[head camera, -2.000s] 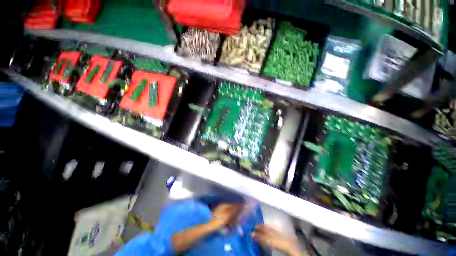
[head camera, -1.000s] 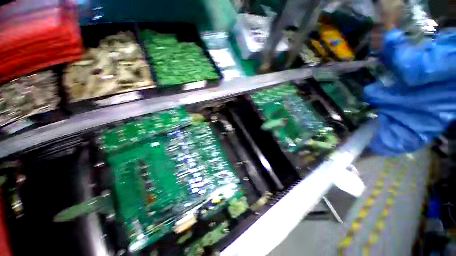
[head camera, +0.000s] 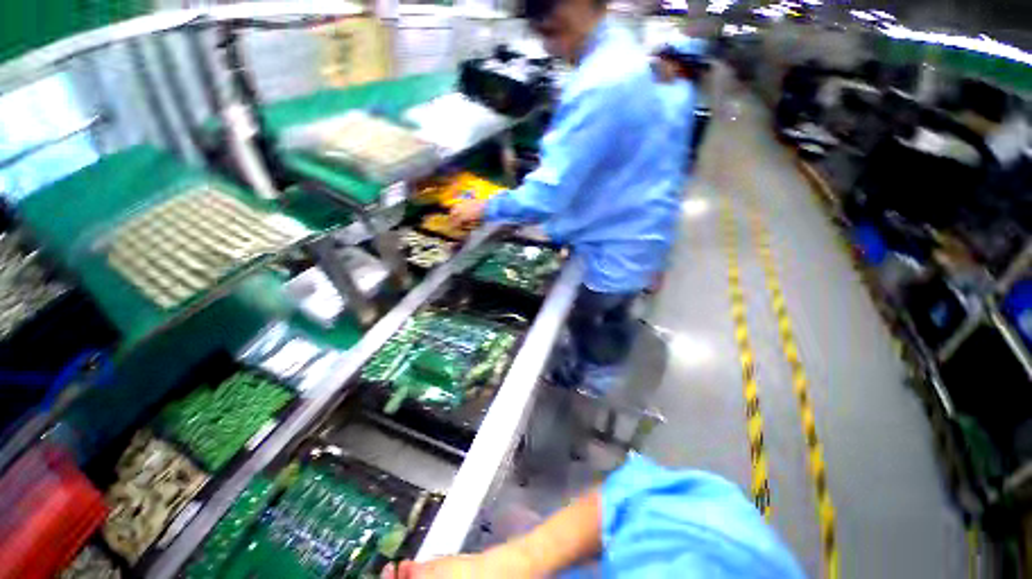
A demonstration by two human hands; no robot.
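My right hand (head camera: pixel 447 565) is at the bottom edge of the picture, at the near end of the silver conveyor rail (head camera: pixel 498 430); its fingers are cut off and blurred, so their hold cannot be told. My left hand is out of the picture. A green circuit board (head camera: pixel 328 526) lies in a black carrier just left of my right hand. A second green circuit board (head camera: pixel 436 360) sits in a carrier further along the line, and a third board (head camera: pixel 515 267) lies beyond it.
Bins of green components (head camera: pixel 226 418) and cream components (head camera: pixel 153 492) stand left of the rail, by a red stack (head camera: pixel 45 515). A tray of pale strips (head camera: pixel 198 243) lies on the green shelf. A person in blue (head camera: pixel 617 147) stands ahead. Yellow-black tape (head camera: pixel 747 373) marks the floor.
The view has swung right and up along the line, showing the aisle and the standing person. Both hands showed two seconds ago; now only my right hand shows, at the rail.
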